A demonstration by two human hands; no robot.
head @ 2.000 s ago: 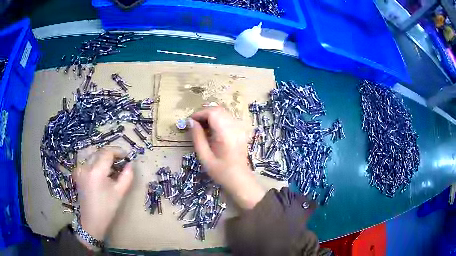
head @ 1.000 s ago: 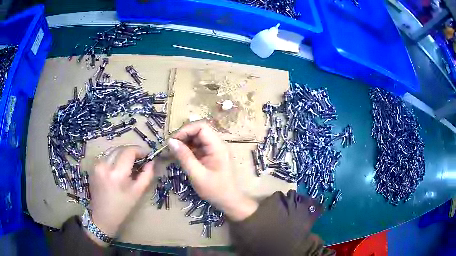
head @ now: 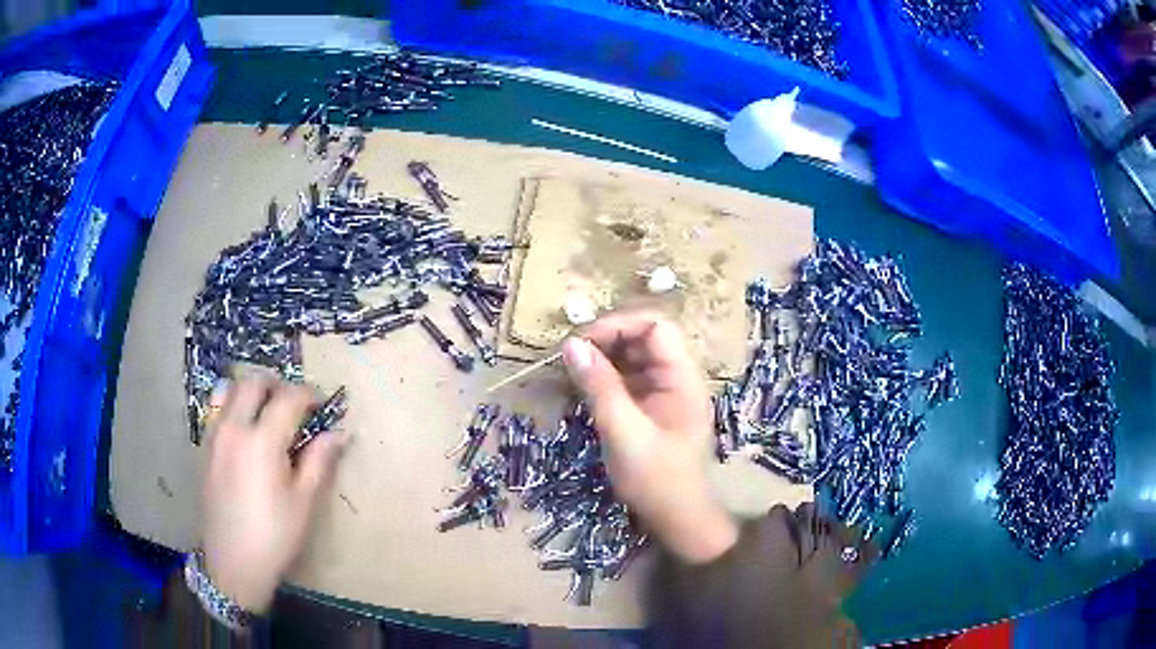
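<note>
My right hand [head: 653,418] pinches a thin pale applicator stick [head: 526,372], its free end pointing down-left over the cardboard. My left hand [head: 266,469], a little blurred, holds one or more dark metal parts [head: 320,421] between thumb and fingers at the lower edge of the left heap [head: 330,260]. The middle heap [head: 545,488] lies between my hands. The stained cardboard pad [head: 577,228] is above my right hand, with two whitish blobs [head: 662,280] on it. The right heap [head: 843,368] lies across the sheet's right edge.
The large cardboard sheet [head: 393,564] lies on the green bench [head: 970,571]. A far-right heap [head: 1056,406], upper-left parts [head: 393,89] and a long pale rod [head: 603,141] lie on the green. A white squeeze bottle [head: 761,131] stands by blue bins [head: 1001,178]. Another blue bin [head: 121,241] is at left.
The view has shifted, so the bench sits further right. My hands have moved apart from their meeting point. The stick is away from the left hand, and another part lies atop the middle heap.
</note>
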